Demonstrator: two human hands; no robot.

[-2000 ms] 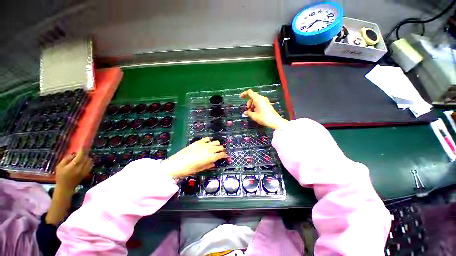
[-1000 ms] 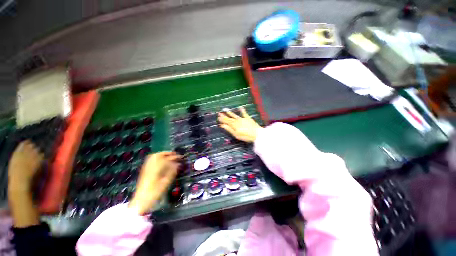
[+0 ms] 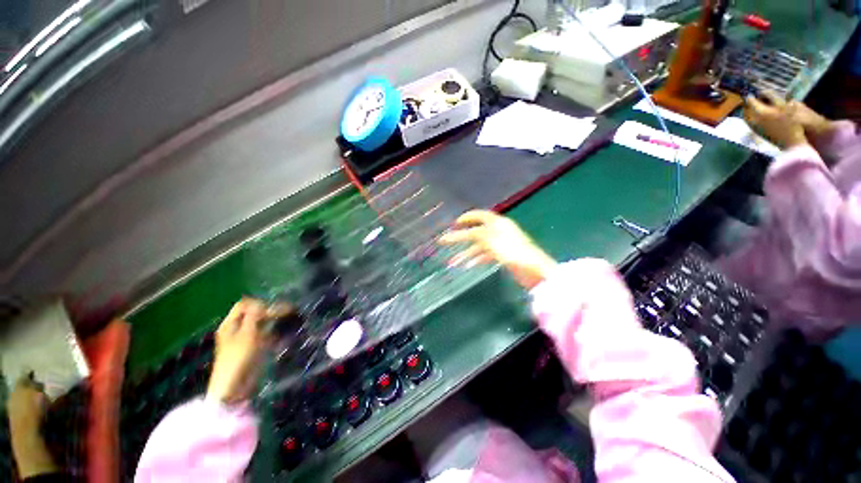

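A clear blister tray [image 3: 406, 283], blurred, is raised and tilted between my hands, with several black parts [image 3: 316, 243] and a white disc [image 3: 344, 339] in or on it. My left hand [image 3: 238, 341] grips its left edge; my fingertips are blurred. My right hand [image 3: 491, 247] holds its right edge, fingers partly spread. Below the tray, round black parts with red centres [image 3: 385, 385] sit in rows near the bench's front edge. More dark parts lie to the left, partly hidden by my left hand.
A blue clock [image 3: 371, 113], a parts box [image 3: 440, 108] and papers [image 3: 533, 127] stand on the black mat [image 3: 453, 179]. An orange board [image 3: 109, 396] and another person's hand [image 3: 26, 424] are at left. Another person's hands [image 3: 779, 121] work at right, by an orange-brown device [image 3: 697, 85]. Dark parts fill a tray [image 3: 703, 316] below the bench edge.
The view has swung right. The clear tray has come up off the row of red-centred parts and shifted toward the mat. Both my hands now hold its sides.
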